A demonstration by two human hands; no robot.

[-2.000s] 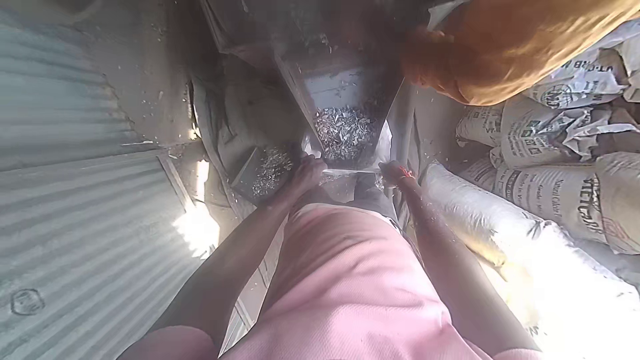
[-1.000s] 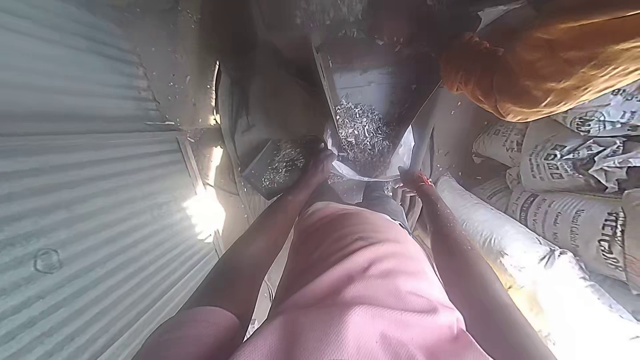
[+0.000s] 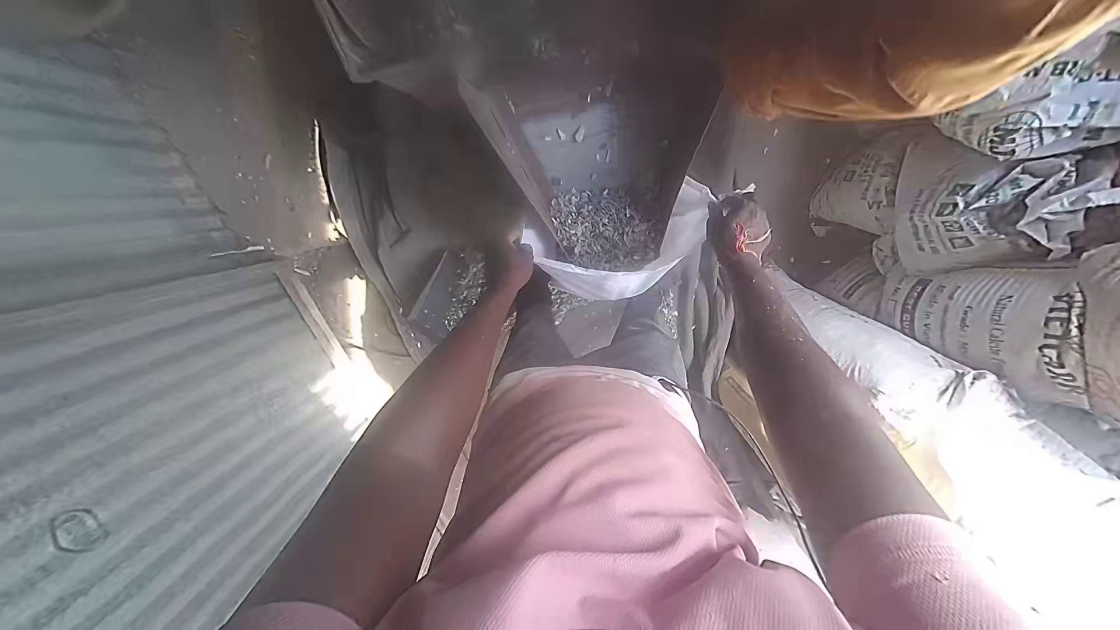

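Observation:
A white woven sack [image 3: 612, 282] has its mouth held wide below the end of a metal chute [image 3: 573, 144]. Small pale flakes or chips [image 3: 604, 229] lie heaped at the chute's lower end, and some bits are in the air. My left hand [image 3: 516, 267] grips the sack's left edge. My right hand [image 3: 739, 229], with a red thread at the wrist, is closed on the right edge. The sack's rim sags between both hands, on the side towards my body. Its lower part is hard to make out.
Corrugated metal sheeting [image 3: 157, 394] runs along the left. At the upper right shows a person's orange sleeve or garment [image 3: 840, 70]. Filled printed sacks [image 3: 980, 306] are stacked at the right, and a long white sack [image 3: 875, 350] lies near my right arm. More chips [image 3: 468, 284] lie left of my legs.
My right hand has moved outward and away from my body, and the sack's mouth is stretched wider than before. Both hands still hold it.

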